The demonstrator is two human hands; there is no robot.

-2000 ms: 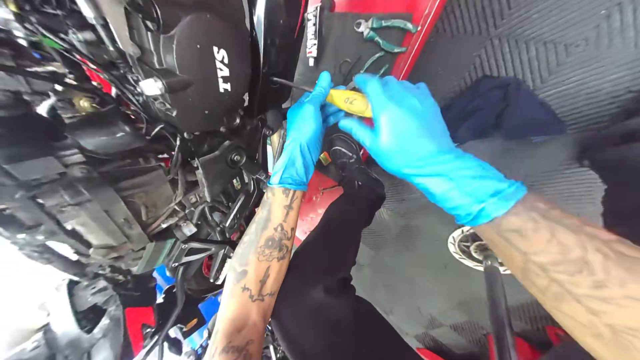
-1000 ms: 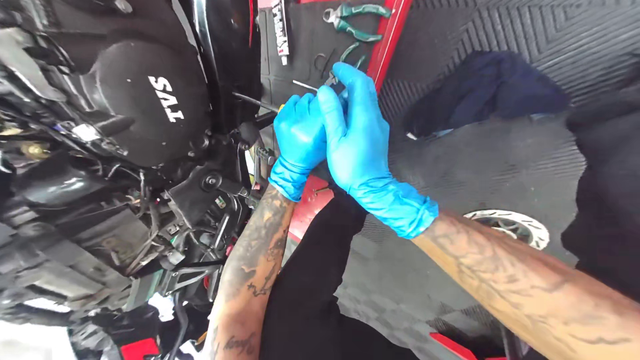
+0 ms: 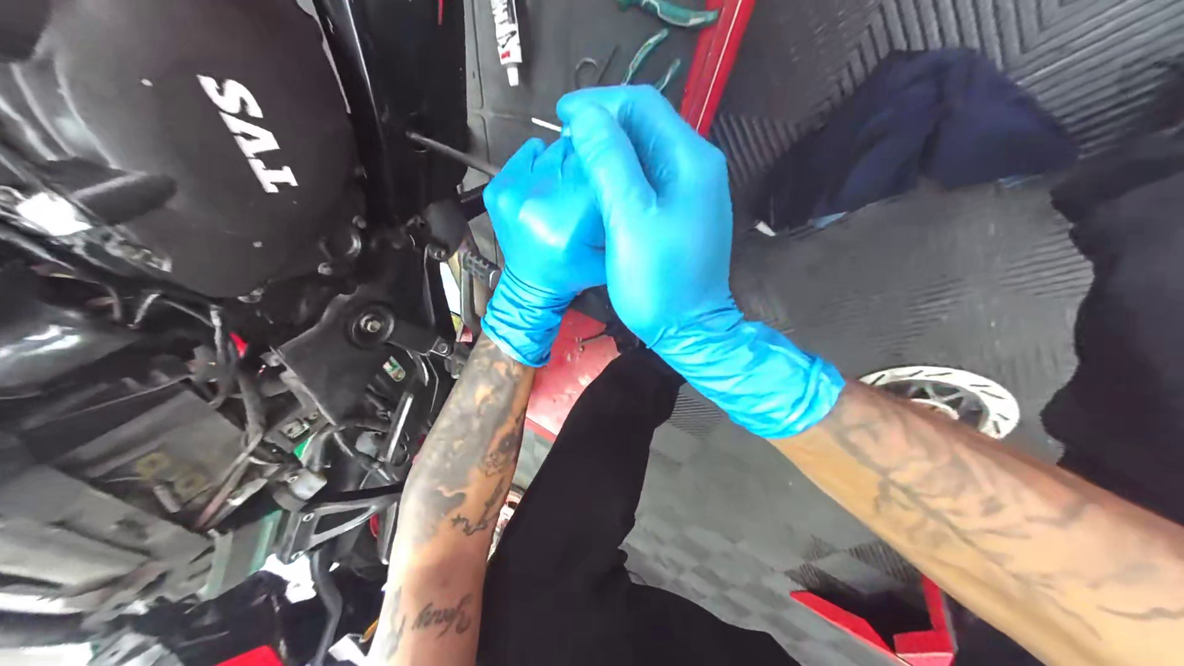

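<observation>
Both hands wear blue gloves and meet in front of the motorcycle. My left hand (image 3: 546, 217) is closed around a tool; its dark thin shaft (image 3: 449, 148) points toward the black frame part, while its handle is hidden. My right hand (image 3: 661, 203) presses against the left one with fingers curled; whether it grips anything cannot be seen. A thin pale rod tip (image 3: 546, 123) shows just beyond the fingers, held or lying behind them. The motorcycle's engine cover (image 3: 250, 139), marked TVS, is to the left of my hands.
A tube (image 3: 507, 42) and green-handled pliers (image 3: 673, 11) lie on a dark surface with a red edge (image 3: 717, 65). Dark blue cloth (image 3: 925, 139) and a brake disc (image 3: 994, 402) rest on the floor at right. Footrest and cables (image 3: 370, 324) stick out near my left wrist.
Two seconds ago the tool's yellow handle showed between my hands; now they cover it. My right hand has moved in against the left. The view has shifted.
</observation>
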